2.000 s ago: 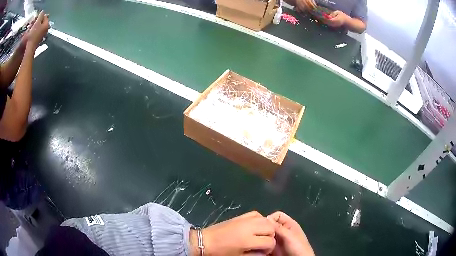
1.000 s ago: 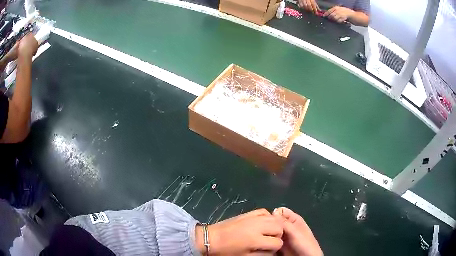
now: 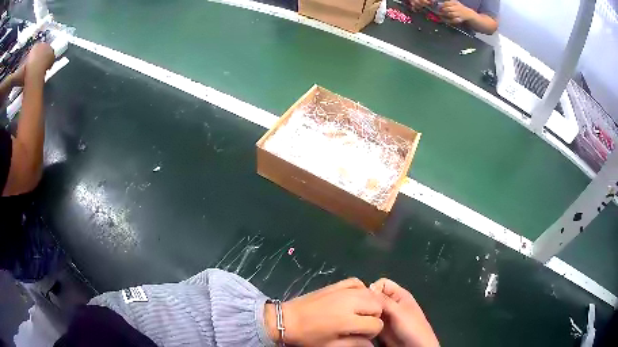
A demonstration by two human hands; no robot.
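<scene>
My left hand (image 3: pixel 331 315), with a grey ribbed sleeve and a bracelet, is at the bottom middle. My right hand (image 3: pixel 405 317) meets it fingertip to fingertip. The fingers of both are bent and pinched together; whatever may be between them is too small or hidden to tell. Thin clear strands (image 3: pixel 245 259) lie on the dark green bench (image 3: pixel 183 203) beside my left wrist, with a tiny red and white bit (image 3: pixel 291 251) near them. A shallow open brown carton (image 3: pixel 315 193) full of shiny clear-white strands stands beyond my hands, over the white rail.
A green conveyor belt (image 3: pixel 467 162) runs behind the white rail (image 3: pixel 467 217), with a white upright (image 3: pixel 576 217) at right. A person's arm (image 3: pixel 28 129) works at far left. Across the belt are another person's hands (image 3: pixel 455 12), a brown box (image 3: pixel 339 13) and a white slotted tray (image 3: pixel 532 85).
The view has shifted a little, so the carton appears slightly higher and further right than at first. My hands stay together with only small finger movement. The neighbours' hands have moved a little.
</scene>
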